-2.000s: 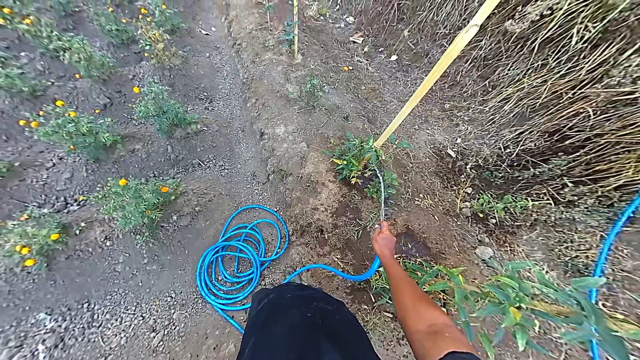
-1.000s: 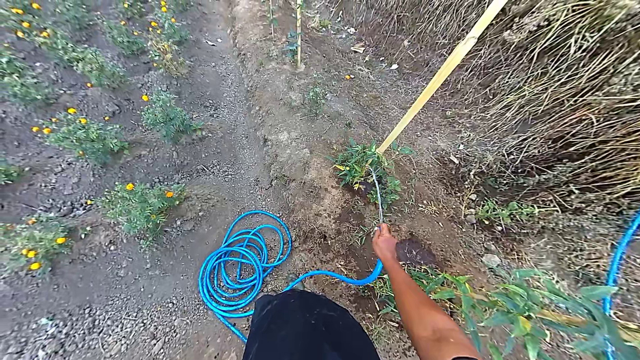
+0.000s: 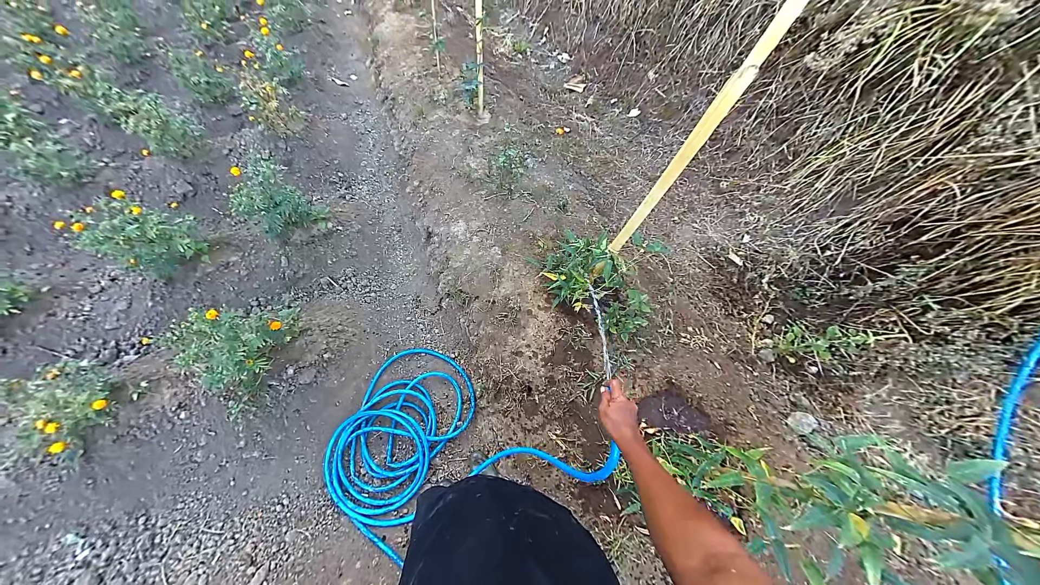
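My right hand (image 3: 619, 413) is closed around the end of a blue garden hose (image 3: 561, 461), right of the middle. A stream of water (image 3: 601, 329) runs from the hose end onto a leafy green plant (image 3: 587, 272) at the foot of a slanting bamboo stake (image 3: 691, 142). The hose curves back from my hand toward a loose coil of blue hose (image 3: 382, 455) on the soil, left of my dark-clothed leg (image 3: 504, 536). Dark wet soil (image 3: 673, 412) lies just right of my hand. My left hand is out of view.
Marigold plants (image 3: 227, 345) with orange flowers grow at the left. Dry grass (image 3: 918, 146) covers the bank at the right. Leafy stems (image 3: 861, 496) spread at the lower right, by another length of blue hose (image 3: 1007, 422). A thinner stake (image 3: 480, 57) stands farther ahead.
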